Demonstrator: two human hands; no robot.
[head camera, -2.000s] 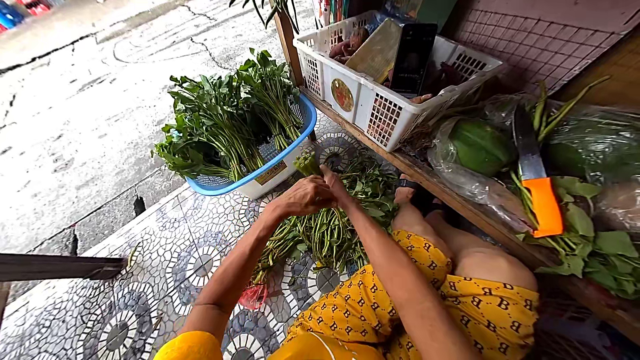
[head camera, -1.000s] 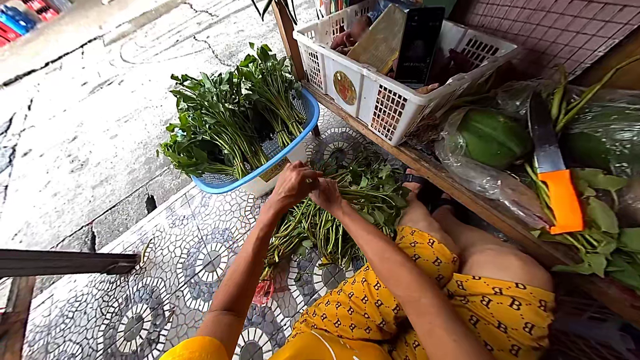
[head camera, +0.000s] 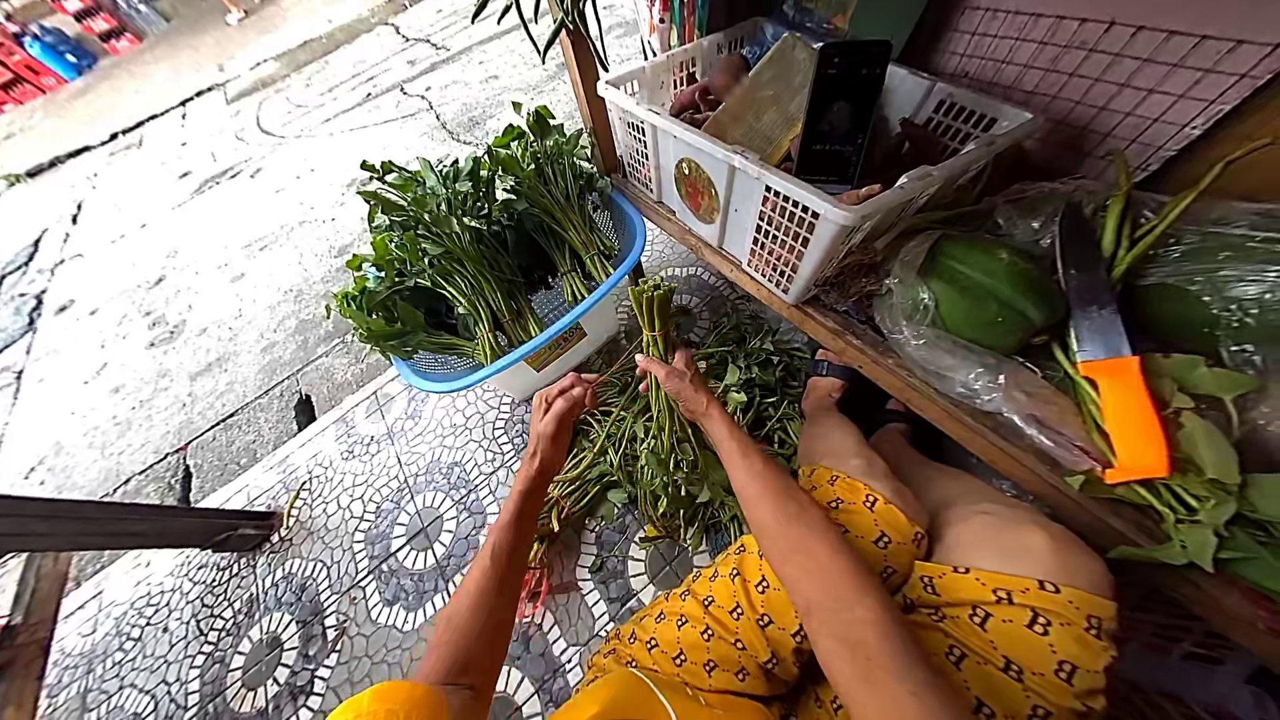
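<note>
A bundle of leafy green stems stands cut ends up in my right hand, whose fingers close around it. A thin tie circles the stems near their tops. Left of the bundle, my left hand is closed, and a thin strand seems to run from its fingertips toward the bundle. Beneath both hands, loose leafy stems lie heaped on the mosaic-patterned floor. Several bunches of the same greens fill a blue plastic basket beyond my left hand.
On the wooden shelf at right are a white plastic crate with a phone, a green papaya in clear plastic and an orange-handled knife. A dark bar juts in at left. Red netting lies near the heap.
My hands, together in both earlier frames, are now apart, the left one to the left of the bundle. The bundle's full length shows now.
</note>
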